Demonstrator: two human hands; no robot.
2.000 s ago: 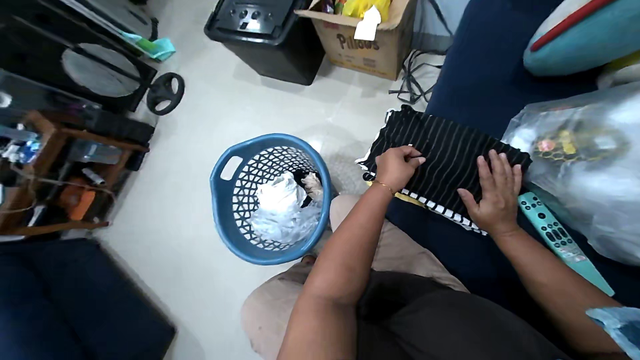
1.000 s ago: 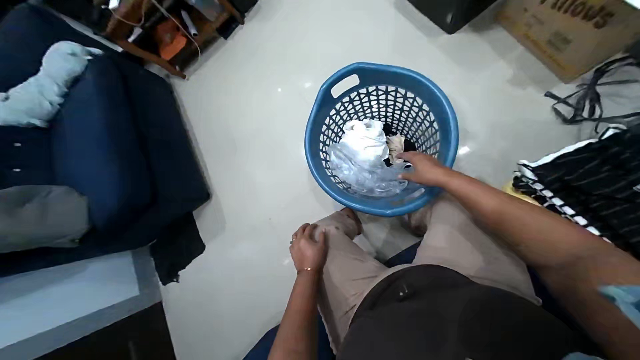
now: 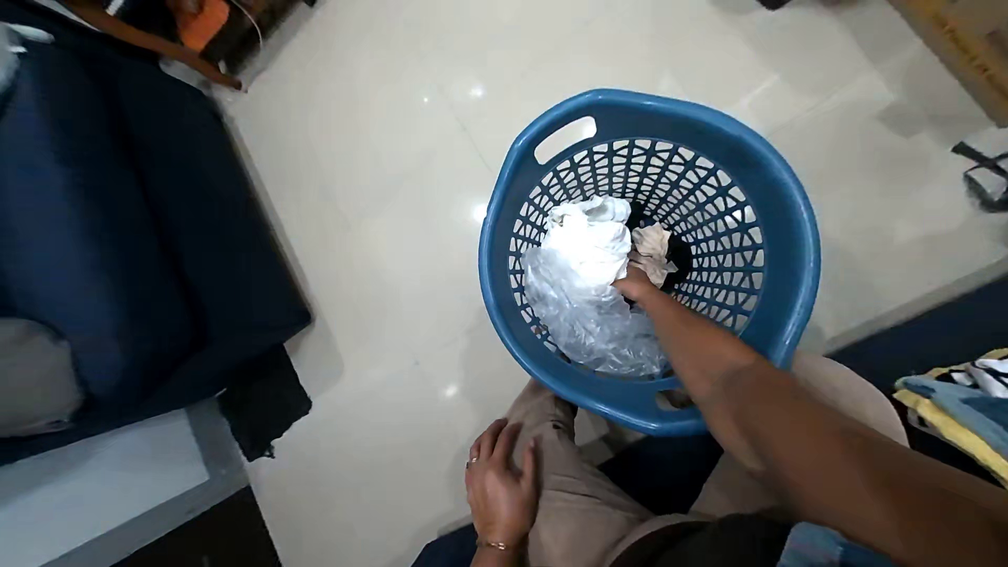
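Note:
A blue plastic laundry basket (image 3: 795,236) with lattice walls stands on the floor before my knees. Inside it lie a white cloth (image 3: 587,240), a clear plastic bag (image 3: 587,323), a beige cloth (image 3: 652,248) and something black. My right hand (image 3: 634,285) reaches down into the basket, between the white and beige cloths; its fingertips are hidden, so a grip cannot be made out. Resting on my thigh, my left hand (image 3: 502,480) wears a ring and a bracelet, its fingers slightly apart and holding nothing.
At the left stands a dark blue sofa (image 3: 157,228) with a black cloth (image 3: 266,402) by its lower corner. Folded clothes (image 3: 953,409) lie at the right edge. A cardboard box (image 3: 965,47) and a black strap (image 3: 984,177) are at the upper right.
Both hands were on a black striped cloth at first. My left hand then moved onto my thigh and my right hand to the basket, where it now reaches deeper. The view has swung left.

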